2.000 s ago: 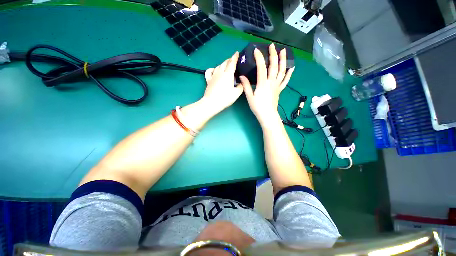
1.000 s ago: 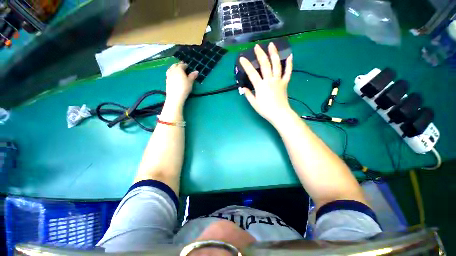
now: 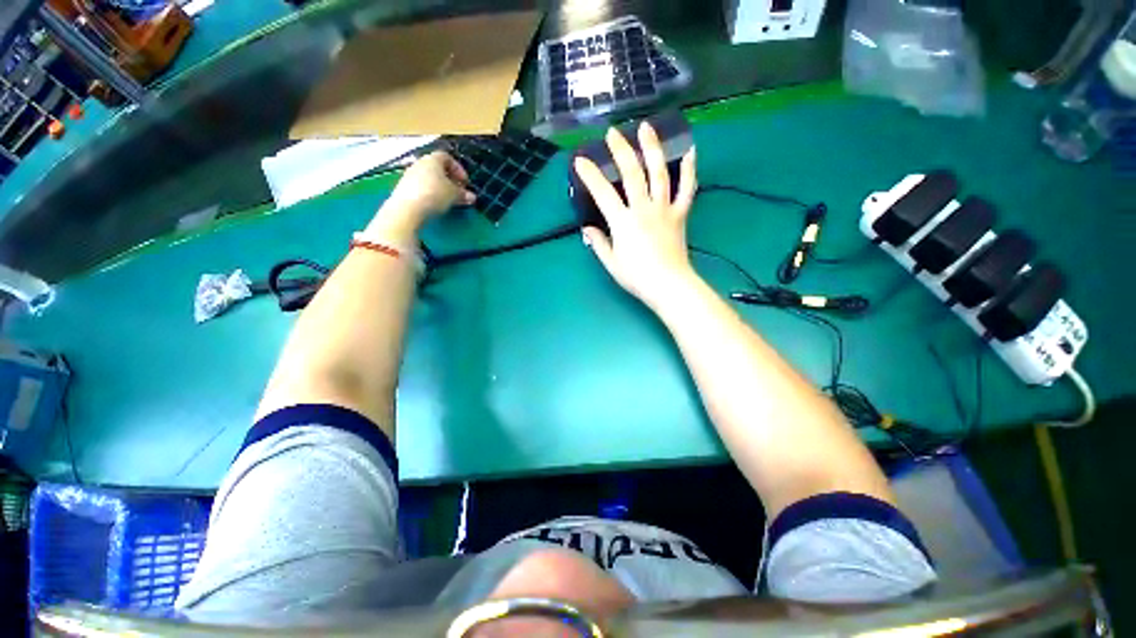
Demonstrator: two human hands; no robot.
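Note:
The black adapter unit (image 3: 674, 132) lies on the green bench (image 3: 536, 386). My right hand (image 3: 642, 224) lies spread over its top and holds it against the bench. The unit's thick cord (image 3: 517, 242) runs left, passes under my left forearm and ends in a bagged end (image 3: 223, 294). My left hand (image 3: 431, 185) is at the left edge of the black pad sheet (image 3: 508, 172), fingers bent together. Whether it pinches a pad cannot be made out.
Brown cardboard (image 3: 424, 75) lies over white paper (image 3: 330, 165) at the rear left. A parts tray (image 3: 607, 69), plastic bag (image 3: 909, 56) and white box (image 3: 775, 18) are at the back. Thin leads (image 3: 804, 300) and a power strip (image 3: 1040, 354) lie right. Blue bins (image 3: 168, 548) are below.
My left hand has gone from the unit's cord end to the pad sheet, then slightly up and left along it. My right hand has stayed on the unit. The view has shifted.

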